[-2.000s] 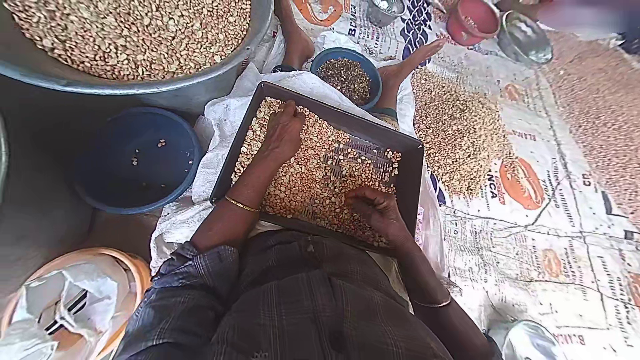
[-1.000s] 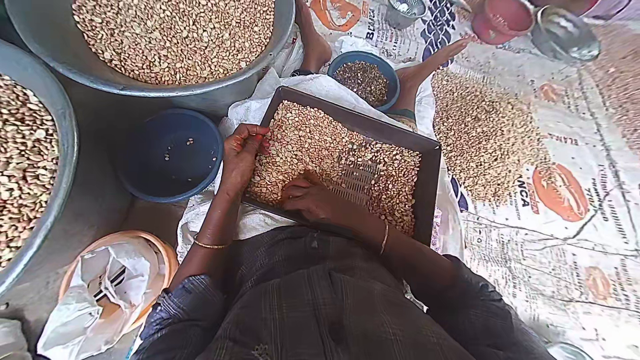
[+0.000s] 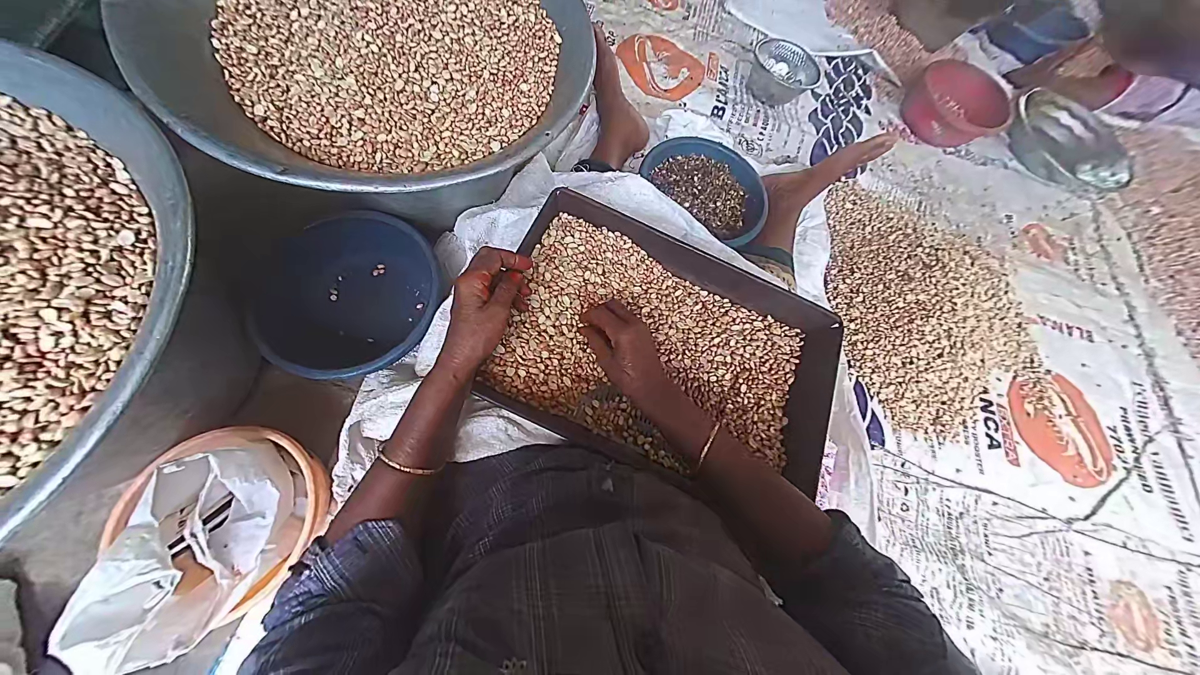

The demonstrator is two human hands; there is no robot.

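Note:
A dark rectangular tray [image 3: 816, 394] lies tilted across my lap on a white cloth, with a layer of split beans or nuts [image 3: 581, 272] spread over it. My left hand [image 3: 483, 305] is at the tray's left rim, its fingertips drawn together; whether a piece is between them is too small to tell. Over the middle of the layer, my right hand [image 3: 623, 347] touches the pieces with curled fingers, and what lies under them is hidden. Darker, greenish pieces [image 3: 623, 417] show near the tray's close edge, beneath my right wrist.
Left of the tray stands a dark blue basin [image 3: 347, 337] with a few pieces. Large metal tubs [image 3: 366, 178] [image 3: 178, 281] hold more. A small blue bowl [image 3: 755, 211] of dark bits sits beyond the tray. Right lies a heap [image 3: 919, 300] on printed sacking. Another person's arm [image 3: 1087, 84] is at upper right.
My right hand has moved from the tray's right part, two seconds ago, to its middle. My left hand has gone from over the layer to the left rim. The pieces now cover the tray's slotted patch.

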